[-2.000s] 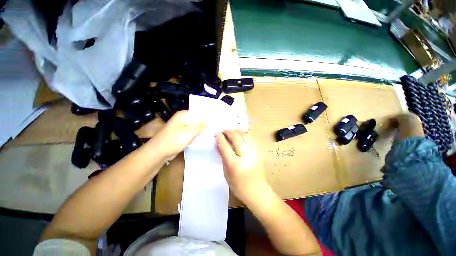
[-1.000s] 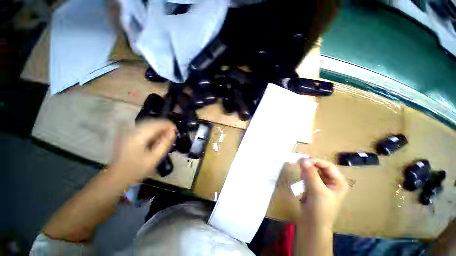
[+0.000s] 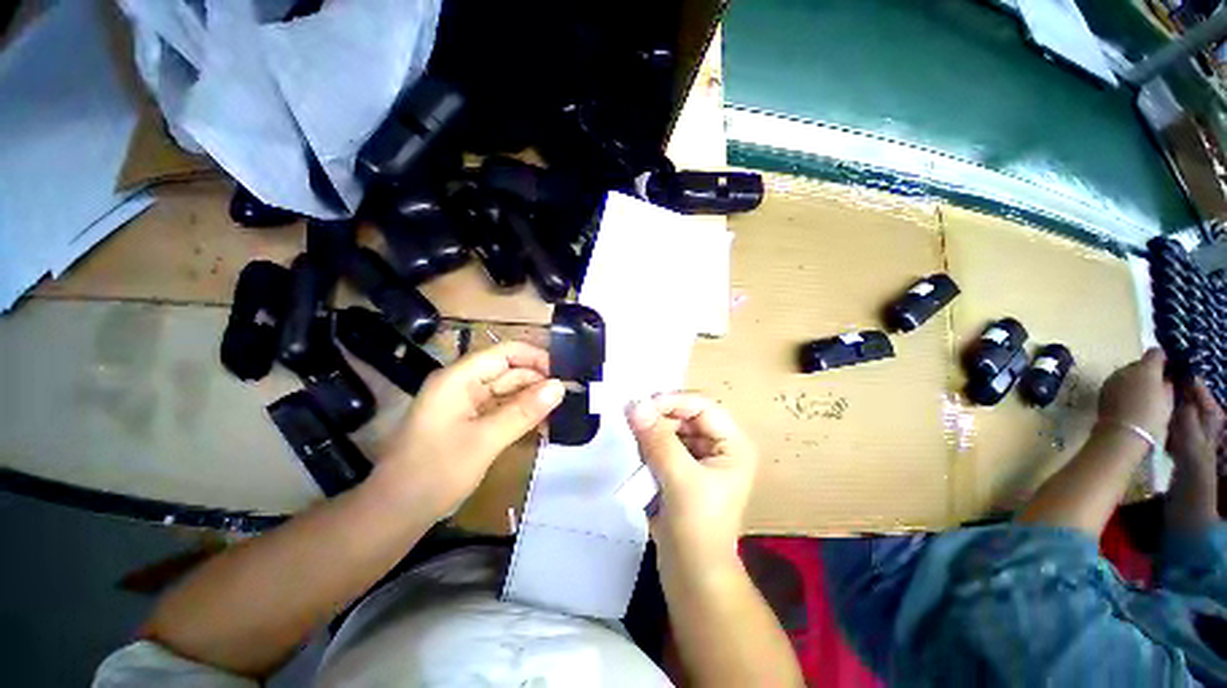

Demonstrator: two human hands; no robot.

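Note:
My left hand [image 3: 480, 419] holds a glossy black plastic housing [image 3: 576, 344] upright over the white label sheet [image 3: 584, 519]. A small white label [image 3: 596, 402] shows at the housing's middle, on its right side. My right hand [image 3: 693, 450] is just right of the housing, thumb and fingertips together near the label. A small pale piece [image 3: 635, 487] shows below its fingers. Whether the fingertips hold another label is too small to tell. The long sheet runs under both hands toward my lap.
Loose black housings [image 3: 307, 312] lie heaped at left under crumpled white wrap [image 3: 276, 101]. Several labelled housings [image 3: 846, 351] lie on the cardboard [image 3: 807, 464] at right. A neighbouring person's hands [image 3: 1138, 393] reach dense dark rows [image 3: 1191, 309] at far right. The green surface [image 3: 915, 94] is behind.
My left hand has picked up a black housing and brought it over the sheet. My right hand has come close beside it. The neighbour's hands are now at the dark rows.

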